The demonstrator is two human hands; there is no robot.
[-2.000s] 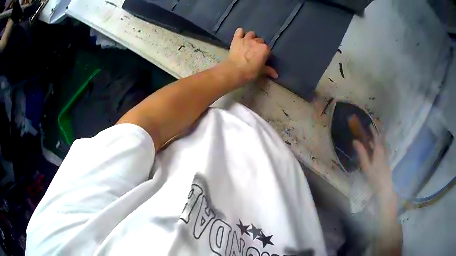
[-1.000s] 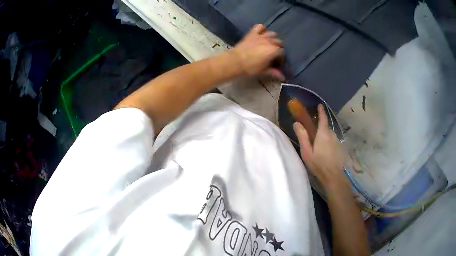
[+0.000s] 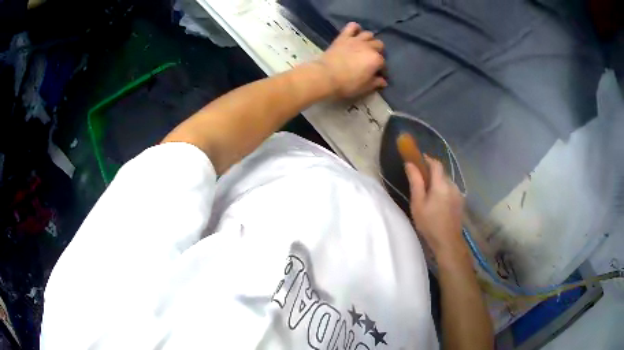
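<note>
A large dark grey garment panel (image 3: 451, 75) with creases and seam lines covers the upper right of the white pressing table (image 3: 294, 58). My left hand (image 3: 357, 63) rests at the panel's near edge, its fingers curled on the cloth edge. My right hand (image 3: 436, 204) is closed round the orange-brown wooden handle of the steam iron (image 3: 393, 157). The iron's dark pointed plate with a pale rim lies at the table's near edge, beside the panel and partly against its border.
Blue and yellow iron hoses (image 3: 534, 292) trail to the right, over a blue item (image 3: 547, 318) at the table's right end. A green-rimmed basket (image 3: 96, 137) with dark cloth is on the floor at left.
The iron moved from the right end to the panel's near edge with my right hand, which closed on its handle. The panel has shifted and spread further right and nearer; my left hand moved slightly.
</note>
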